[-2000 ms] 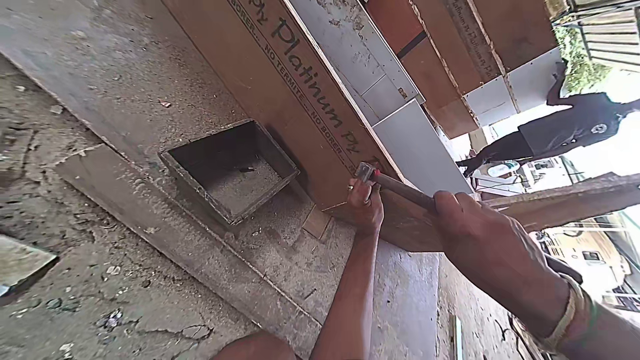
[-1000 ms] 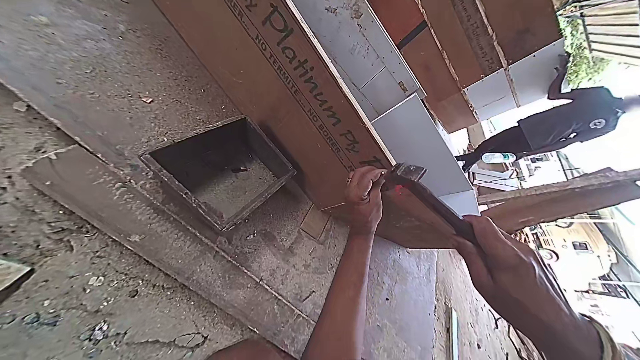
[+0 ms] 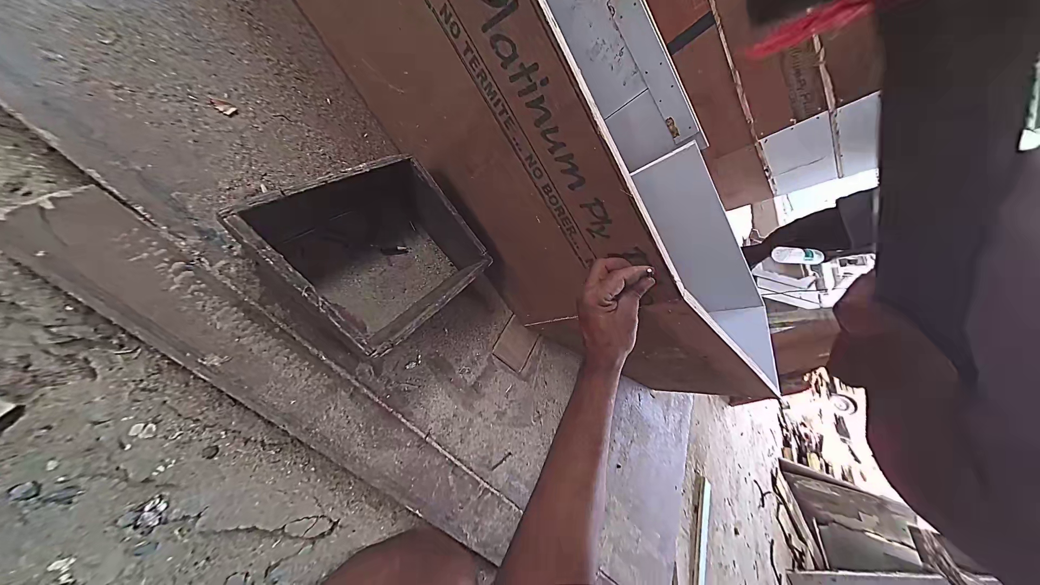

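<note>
My left hand [image 3: 611,313] rests against the side of a brown plywood box [image 3: 520,162]. Its thumb and fingers pinch a small nail [image 3: 649,272], whose bright end just shows; the rest is hidden. At the right edge, very near the camera and blurred, my right hand [image 3: 902,382] is shut around the thick dark handle of a hammer [image 3: 951,203]. Red shows near the hammer's top, and its head is partly cut off by the frame. The hammer is apart from the nail. Pale grey panels [image 3: 691,211] line the box's open side.
An open wooden tray [image 3: 301,284] with a dusty bottom stands left of the box. A small wood block [image 3: 515,343] lies between them on the dusty concrete. Brown plywood panels [image 3: 723,97] stand behind. A dark-clothed person [image 3: 821,227] is partly hidden behind the hammer.
My right hand has lifted the hammer away from the nail, up and close to the camera. My left hand stays at the box. The person behind is now mostly covered.
</note>
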